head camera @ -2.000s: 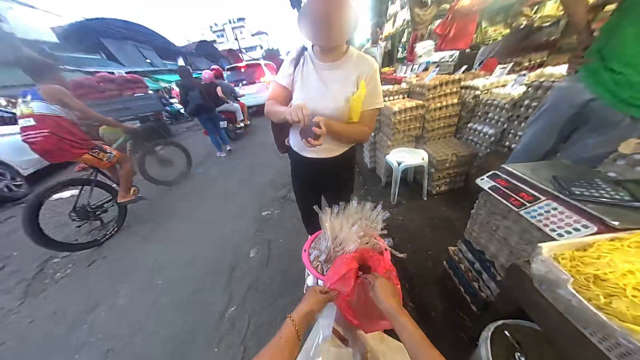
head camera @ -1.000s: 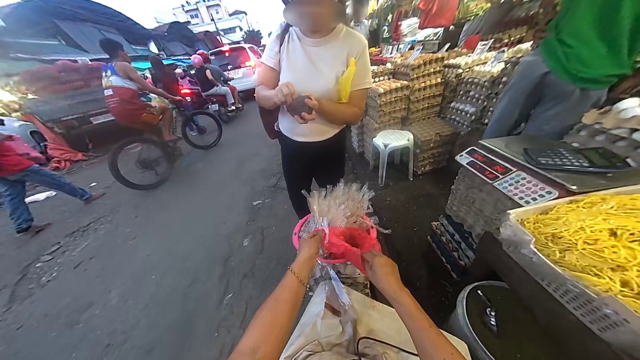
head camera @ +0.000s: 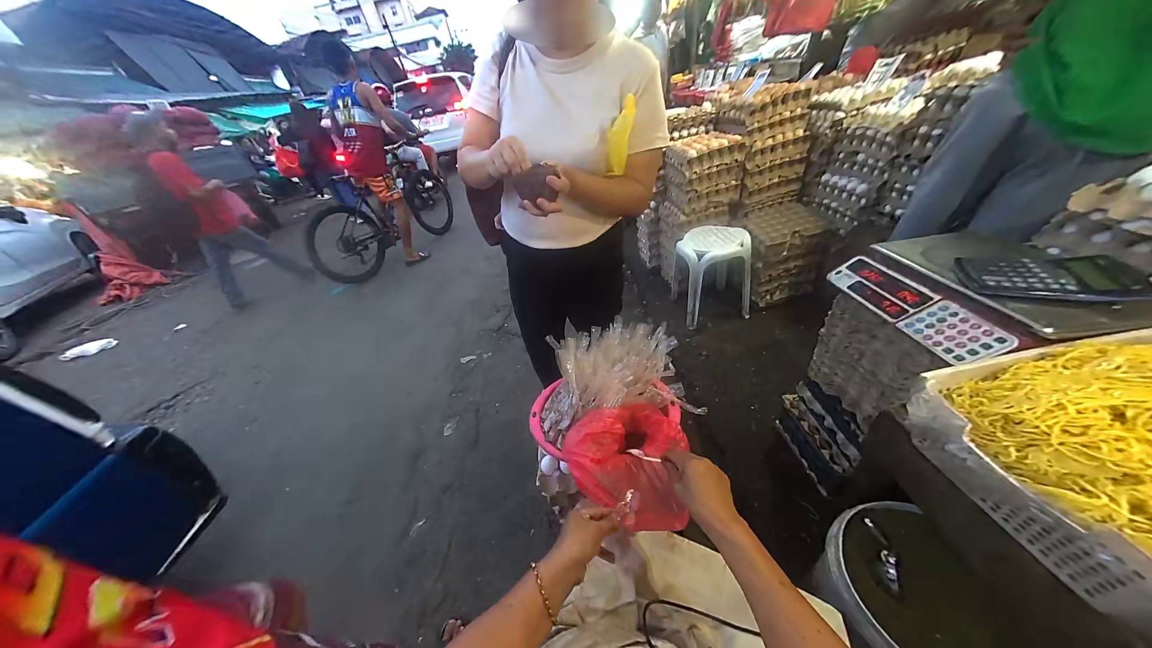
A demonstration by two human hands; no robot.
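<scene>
A thin red plastic bag (head camera: 630, 472) stands open at the front of a pink plastic basket (head camera: 538, 418), its mouth facing up. My right hand (head camera: 700, 486) grips the bag's right edge, where a thin white strip shows at the fingers. My left hand (head camera: 589, 526), with a bracelet at the wrist, pinches a small piece of clear plastic (head camera: 625, 504) in front of the bag's lower left. Many small clear plastic packets (head camera: 616, 360) stick up from the basket behind the bag. What the bag holds is hidden.
A person (head camera: 576, 135) stands facing me, holding a dark round thing. Right: yellow noodles (head camera: 1062, 423) in a crate, a scale (head camera: 927, 297) with a calculator (head camera: 1053, 274), a lidded bin (head camera: 900, 576), stacked egg trays (head camera: 774, 135), a white stool (head camera: 713, 247). Left: a cyclist (head camera: 360, 135), a blue vehicle (head camera: 108, 486).
My left hand has moved from the basket's left rim down to the front of the bag. The cyclist has ridden farther up the road. A blue vehicle and something red have come in at lower left.
</scene>
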